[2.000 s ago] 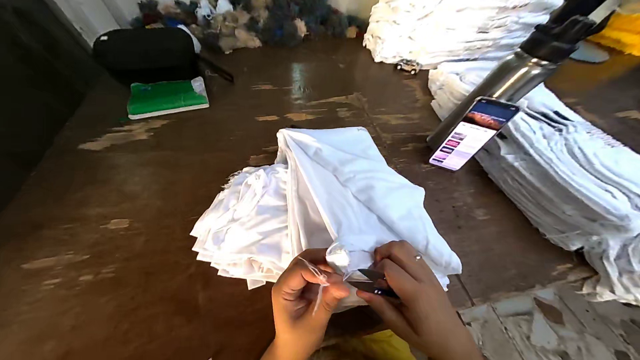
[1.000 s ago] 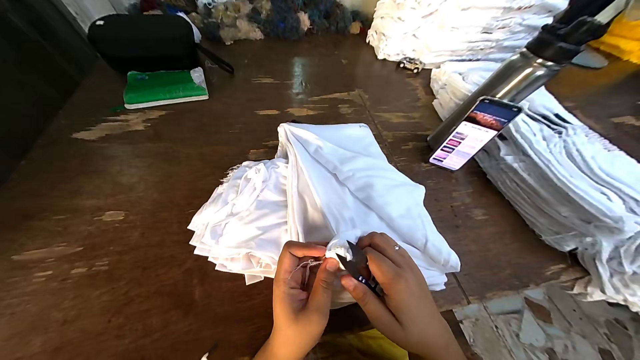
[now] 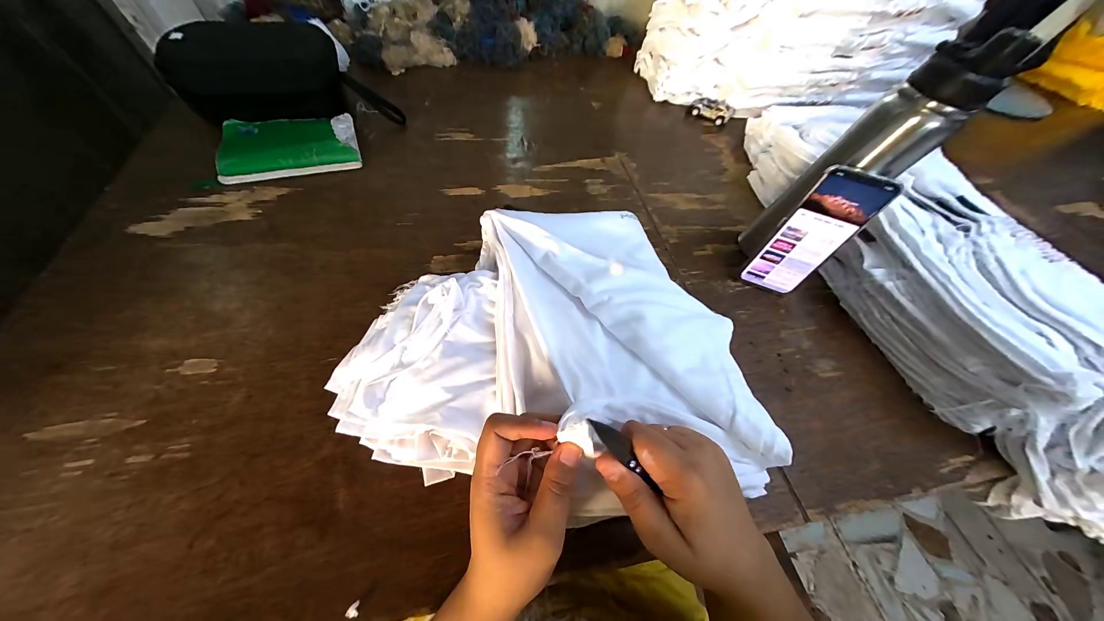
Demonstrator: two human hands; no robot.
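Note:
Folded white fabric pieces point(image 3: 621, 319) lie in a stack at the front edge of the wooden table, their layered ends fanned out on the left. My left hand point(image 3: 522, 492) pinches a bunched bit of the white cloth between thumb and forefinger, with a loose white thread across its fingers. In my right hand point(image 3: 673, 483) is a small dark blade-like tool point(image 3: 623, 450), perhaps thread snips, its tip against the bunched cloth. Fingers hide part of the tool.
A phone point(image 3: 819, 228) leans on a tilted steel bottle point(image 3: 906, 129) at right, beside stacked white cloths point(image 3: 966, 285). More white cloth point(image 3: 776, 52), a toy car point(image 3: 711, 111), a green book point(image 3: 289, 148) and a black case point(image 3: 250, 69) stand farther back.
The dark tool has shifted within my right hand, and its tip now points up and left at the bunched cloth. My left hand keeps its pinch near the same spot.

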